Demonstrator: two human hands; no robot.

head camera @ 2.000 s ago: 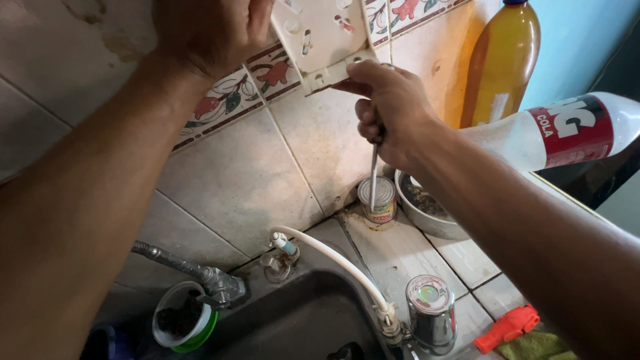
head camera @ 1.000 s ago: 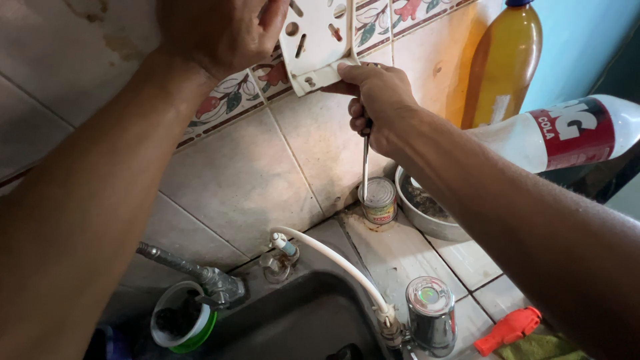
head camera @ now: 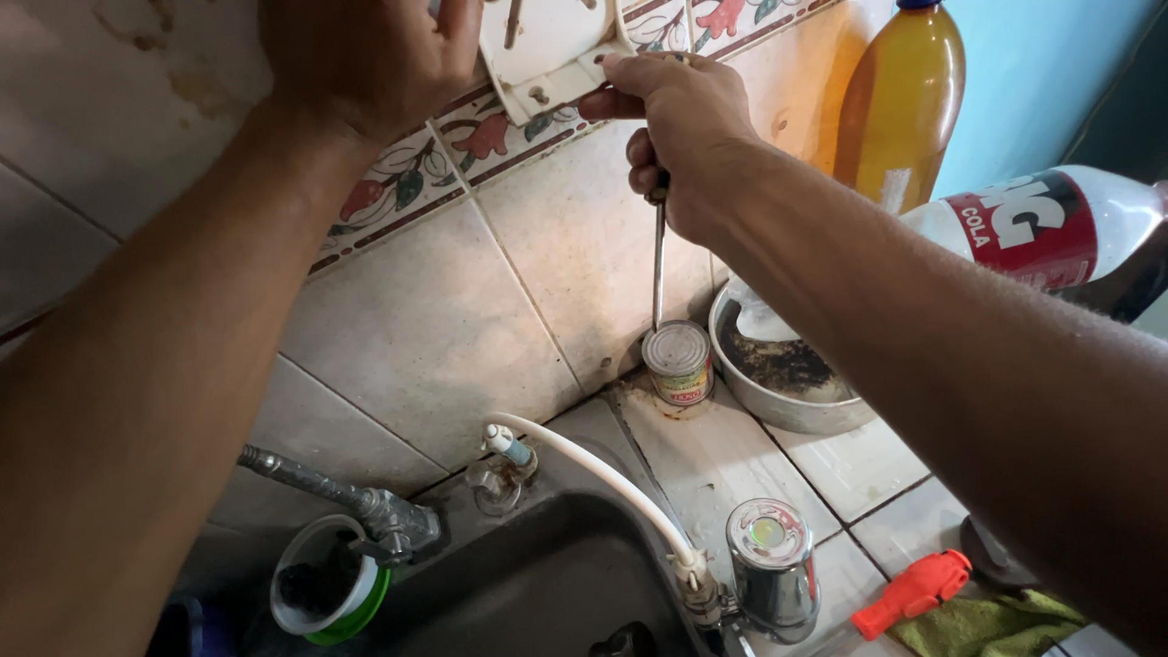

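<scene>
A white plastic bracket (head camera: 557,64) with slots and holes lies against the tiled wall at the top. My left hand (head camera: 374,59) is at its left side, partly cut off by the frame, so its fingertips are hidden. My right hand (head camera: 680,119) pinches the bracket's lower right corner between thumb and forefinger. Its other fingers are curled round a screwdriver with a metal shaft (head camera: 659,265), whose handle is mostly hidden. The shaft points down, its lower end just behind or at the rim of a small tin can (head camera: 677,360) on the counter.
Below is a dark sink (head camera: 511,584) with a white hose (head camera: 602,465) arching over its corner. A metal pot (head camera: 794,411), an upturned metal cup (head camera: 774,566), an orange-handled tool (head camera: 917,593) and a green cloth (head camera: 985,630) are on the tiled counter. A cola bottle (head camera: 1022,228) and an amber bottle (head camera: 899,109) stand right.
The bracket has shifted and tilted slightly against the wall over the two seconds, with my right hand still at its lower corner. The screwdriver remains in that hand.
</scene>
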